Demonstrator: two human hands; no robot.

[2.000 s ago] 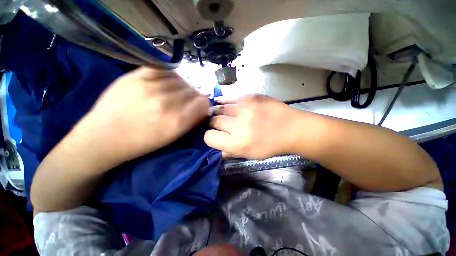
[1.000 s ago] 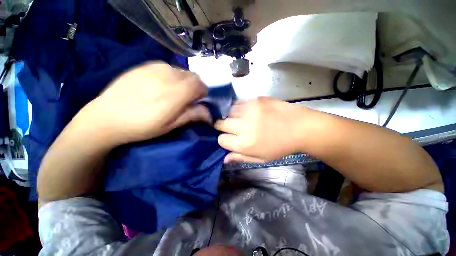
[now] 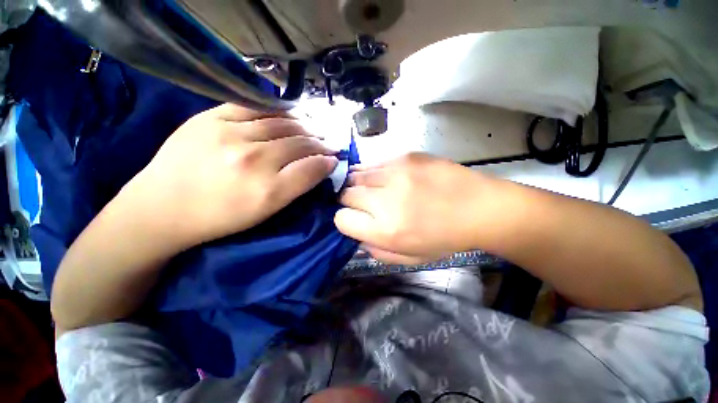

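A navy garment (image 3: pixel 260 260) hangs over the table's front edge and spreads to the left under my left arm. My left hand (image 3: pixel 244 169) lies on the garment, its thumb and fingers pressing a fold by the needle area. My right hand (image 3: pixel 409 206) pinches the navy edge just right of it. A small white piece (image 3: pixel 339 175) shows between the two hands. The sewing machine (image 3: pixel 488 20) stands above, its round grey knob (image 3: pixel 371 121) just beyond my fingertips. The presser foot and needle are lost in glare.
A white cloth pad (image 3: pixel 512 75) sits on the machine, with black loops (image 3: pixel 573 146), maybe snips, below it. A ruled tape (image 3: pixel 464 259) runs along the table edge. Navy cloth with a metallic zip-like part (image 3: pixel 93 61) lies at upper left. A grey cord (image 3: pixel 645 149) hangs at right.
My left hand has come down flatter on the cloth, and the raised navy fold of a second ago is lowered. The white piece now shows between my hands. The view has shifted slightly.
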